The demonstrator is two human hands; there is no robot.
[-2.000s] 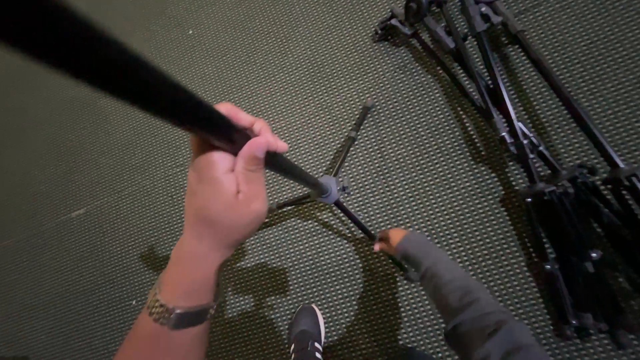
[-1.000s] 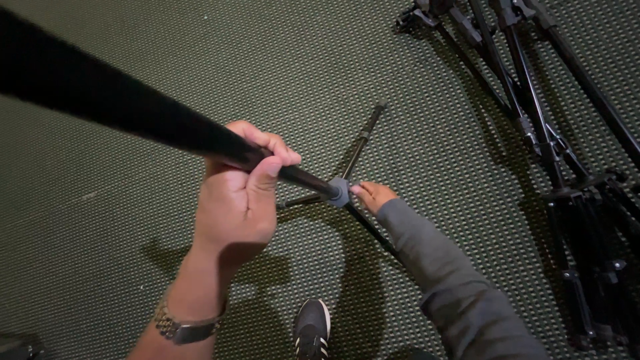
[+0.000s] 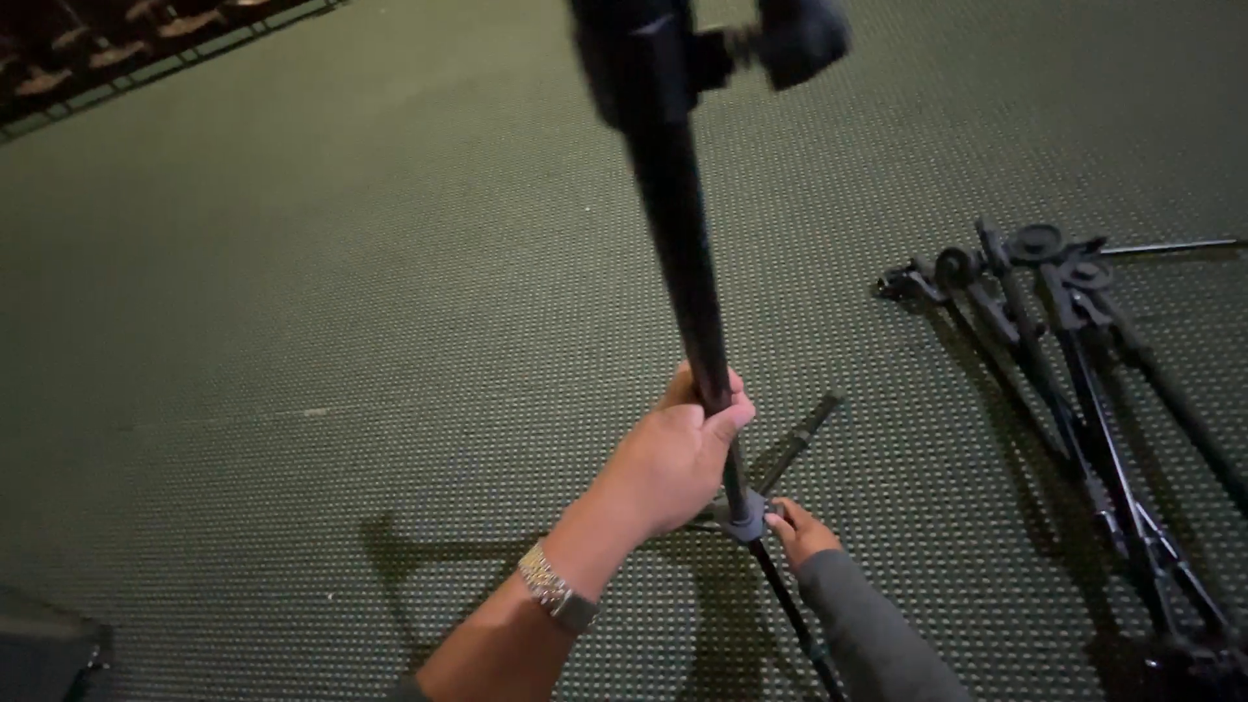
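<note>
My left hand, with a metal-banded watch on its wrist, is wrapped around the black pole of a tripod stand. A dark clamp-like fitting with a knob tops the pole, near the camera and blurred. Below the left hand, a grey hub joins the pole to spread legs; one leg points up and right, another runs down and right. My right hand, in a grey sleeve, pinches a small knob at the hub's right side. Its fingertips partly hide that knob.
Several black folded stands lie in a bundle on the patterned carpet at the right. A dark case-like object is at the lower left corner. Dark racking with unclear items lines the upper left.
My right hand was on a lower leg two seconds ago and moved up to the hub. The pole now stands more upright in view, its top fitting visible. The view has shifted.
</note>
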